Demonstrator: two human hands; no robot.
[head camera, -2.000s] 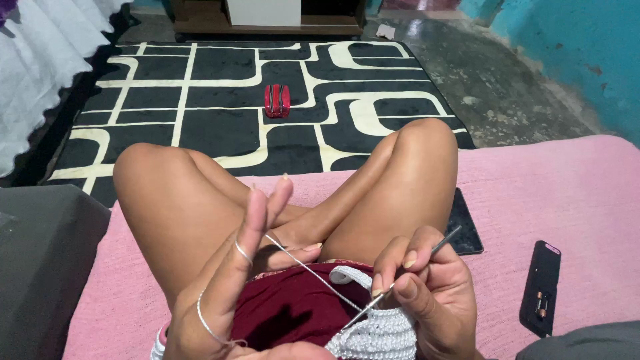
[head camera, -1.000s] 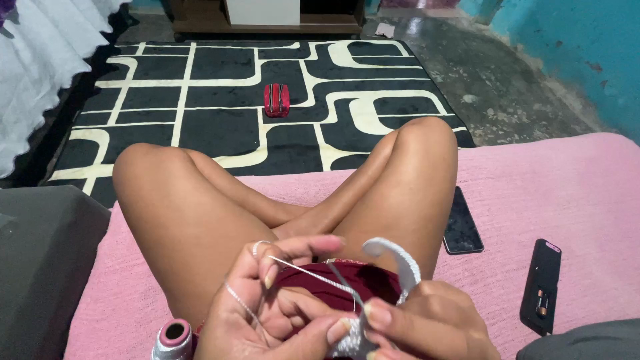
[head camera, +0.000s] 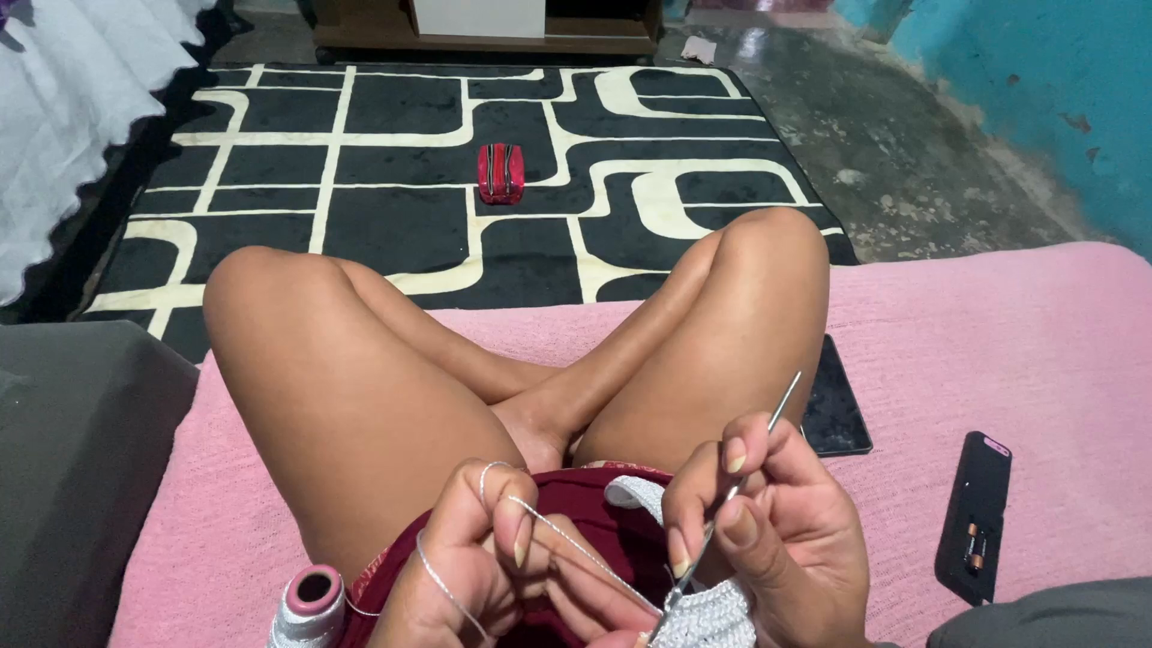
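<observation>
My right hand (head camera: 774, 531) grips a thin metal crochet hook (head camera: 733, 490), its shaft slanting up and to the right. The hook's lower end is at the edge of a piece of white crocheted fabric (head camera: 706, 616), low in the frame. White yarn (head camera: 580, 546) wraps around the fingers of my left hand (head camera: 513, 558) and runs down to the hook. The left fingertips are at the fabric's edge, partly cut off by the frame. A white crocheted strip (head camera: 634, 493) lies behind the right fingers. To the left stands a spool of white yarn (head camera: 310, 607) with a pink-rimmed core.
Crossed legs rest on a pink cover (head camera: 945, 360). A dark phone or tablet (head camera: 835, 396) lies by the right thigh, and a black case (head camera: 972, 513) with small batteries lies farther right. A red zipped pouch (head camera: 500, 174) sits on the patterned rug (head camera: 396, 103). A grey cushion (head camera: 81, 468) is at left.
The right hand has risen and the hook now points up to the right. The left fingers have curled; two seconds ago they were raised and spread. The yarn still runs between them and the hook.
</observation>
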